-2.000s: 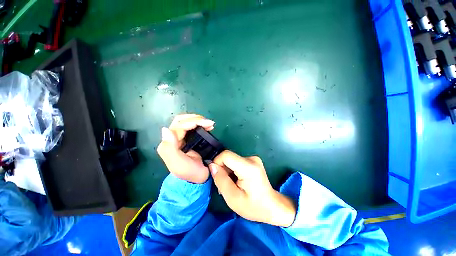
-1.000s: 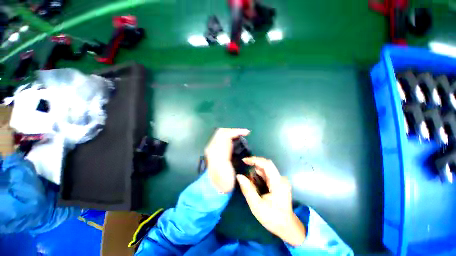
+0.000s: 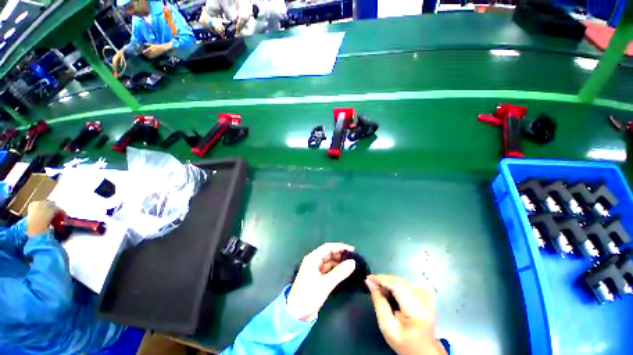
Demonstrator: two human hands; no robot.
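Observation:
My left hand (image 3: 321,277) is closed around a black plastic part (image 3: 356,272) low in the middle of the view, above the green bench mat. My right hand (image 3: 406,312) is at the part's right side, thumb and forefinger pinched together at its edge. Whether a small piece is between these fingertips cannot be told. The fingers hide much of the part. Loose black parts (image 3: 234,262) lie to the left of my hands, beside the black tray (image 3: 156,284).
A blue bin (image 3: 524,260) with rows of black-grey brackets (image 3: 572,232) stands at the right. A clear plastic bag (image 3: 163,197) lies on the tray's far left side. Red-and-black units (image 3: 340,132) line the bench beyond. A neighbouring worker's hand (image 3: 43,216) is at left.
The view has tilted up, showing the line and far workers. My hands appear lower in the picture, still at the black part. My right hand's fingertips have shifted to the part's right edge.

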